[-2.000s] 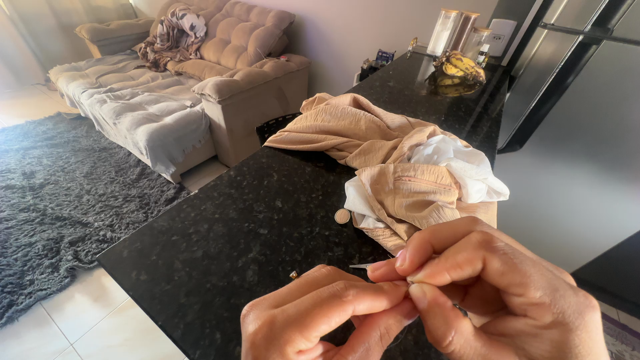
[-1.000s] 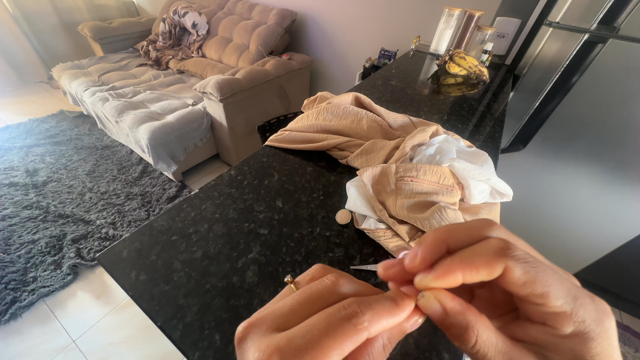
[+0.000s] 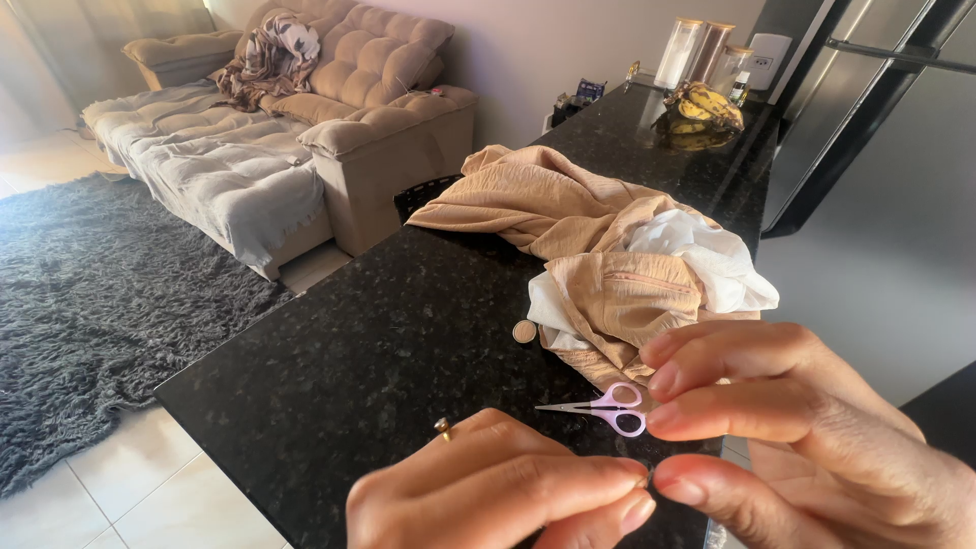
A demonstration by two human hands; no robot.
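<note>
My left hand (image 3: 496, 488), with a gold ring on one finger, pinches something tiny between thumb and index fingertip; it is too small to name. Just to its right is my right hand (image 3: 793, 427), thumb and fingers spread apart, with nothing visible between them. Small scissors with lilac handles (image 3: 621, 396) lie on the black granite counter (image 3: 343, 381), beyond the fingertips. Behind them a crumpled tan garment (image 3: 549, 198) with a zipper and white lining (image 3: 701, 252) is heaped on the counter. A round tan button (image 3: 524, 331) lies beside the garment's left edge.
Bananas (image 3: 705, 107) and lidded glass jars (image 3: 681, 53) stand at the counter's far end. A steel refrigerator (image 3: 900, 213) is on the right. Past the counter's left edge are a shaggy grey rug (image 3: 114, 305) and a beige sofa (image 3: 389, 145) with a crumpled blanket.
My right fingers have opened and moved apart from my left fingertips, which they met before. The scissors, mostly hidden behind my hands earlier, now show fully.
</note>
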